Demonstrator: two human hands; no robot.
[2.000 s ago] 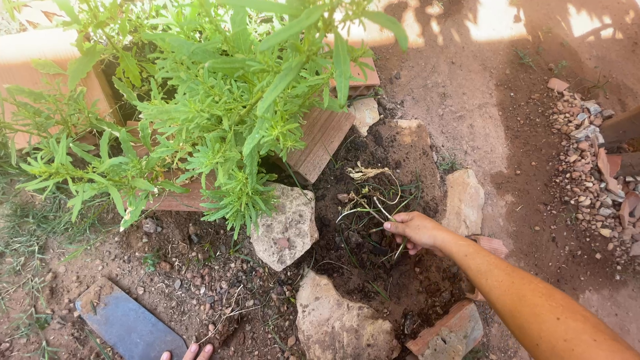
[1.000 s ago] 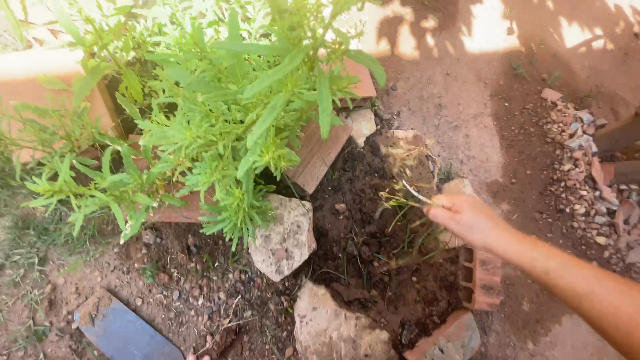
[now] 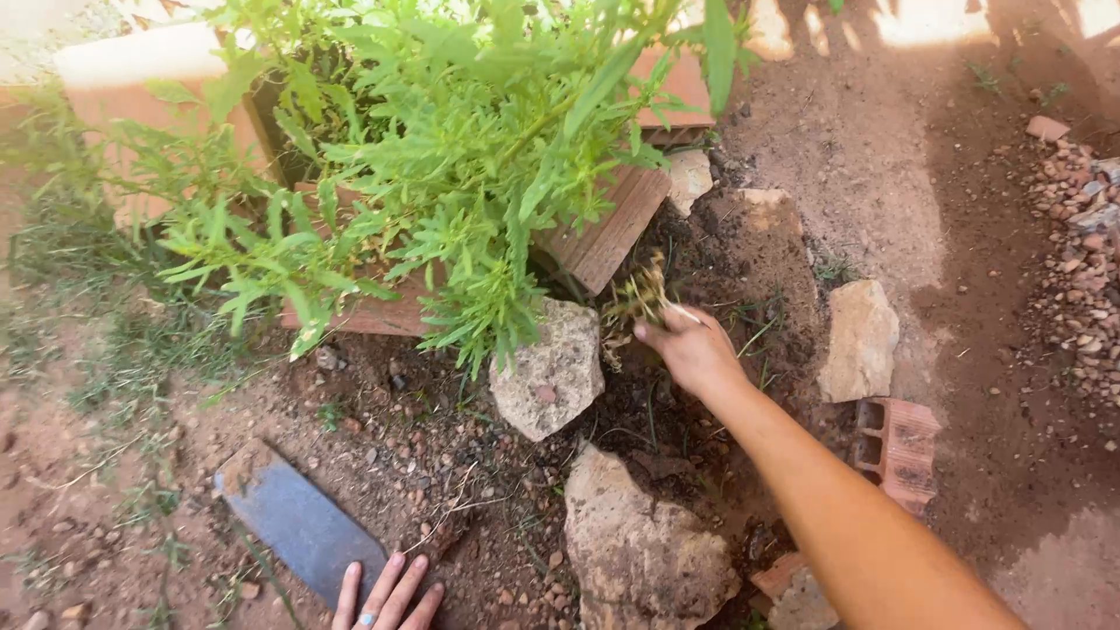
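My right hand (image 3: pixel 696 350) grips a small bunch of dry, yellowish weeds (image 3: pixel 641 293) over the dark soil (image 3: pixel 674 411) inside a ring of stones. The bunch is partly blurred and lies just right of a pale stone (image 3: pixel 549 372). At the bottom edge, the spread fingers of my left hand (image 3: pixel 389 595) rest at the lower end of a flat metal blade (image 3: pixel 302 516) lying on the ground. The palm is out of frame, and whether a handle is under it cannot be seen.
A leafy green plant (image 3: pixel 455 166) overhangs hollow clay bricks (image 3: pixel 608 223) at upper left. A large rock (image 3: pixel 643 547), an upright pale stone (image 3: pixel 860 341) and a broken hollow brick (image 3: pixel 897 451) border the soil. Gravel (image 3: pixel 1085 280) is heaped at far right.
My right hand has moved left across the soil with the weeds, toward the pale stone beside the plant. More of my left hand's fingers show at the bottom edge.
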